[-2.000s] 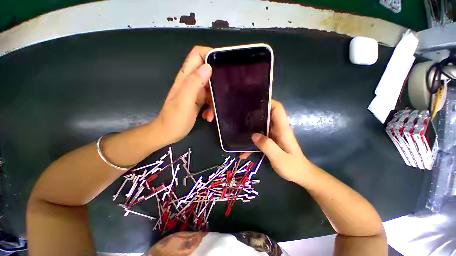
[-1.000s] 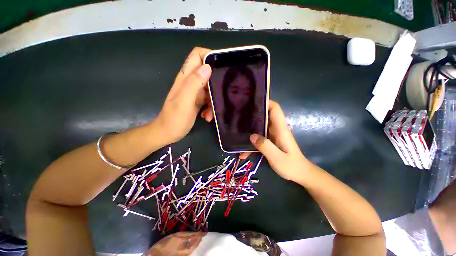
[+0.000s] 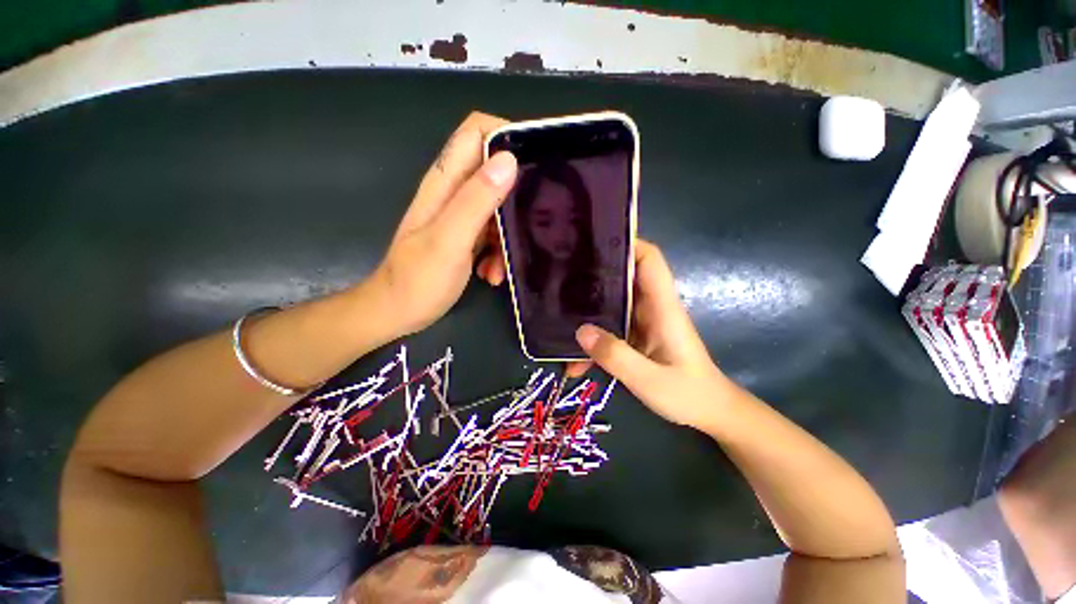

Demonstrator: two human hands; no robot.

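Note:
A smartphone (image 3: 564,248) with a pale case is held upright over the mat, its dim screen showing a picture of a person. My left hand (image 3: 446,242) grips its left edge, with the thumb over the upper left corner of the screen. My right hand (image 3: 661,342) holds the lower right edge, with the thumb on the lower part of the screen. The fingers behind the phone are mostly hidden. A loose pile of thin white and red strips (image 3: 454,454) lies below the phone, near my body.
A white earbud case (image 3: 852,127), long white paper strips (image 3: 926,183), stacked white-and-red housings (image 3: 968,330), a tape roll (image 3: 989,203) and cables lie at right. A chipped cream rail (image 3: 696,45) runs along the back. Another person's bare limb (image 3: 1044,513) shows at the lower right edge.
The screen went from dark to a picture, which has since shifted. My thumbs moved slightly on the phone. The other person's limb came in at lower right. Items on the belt beyond the rail moved.

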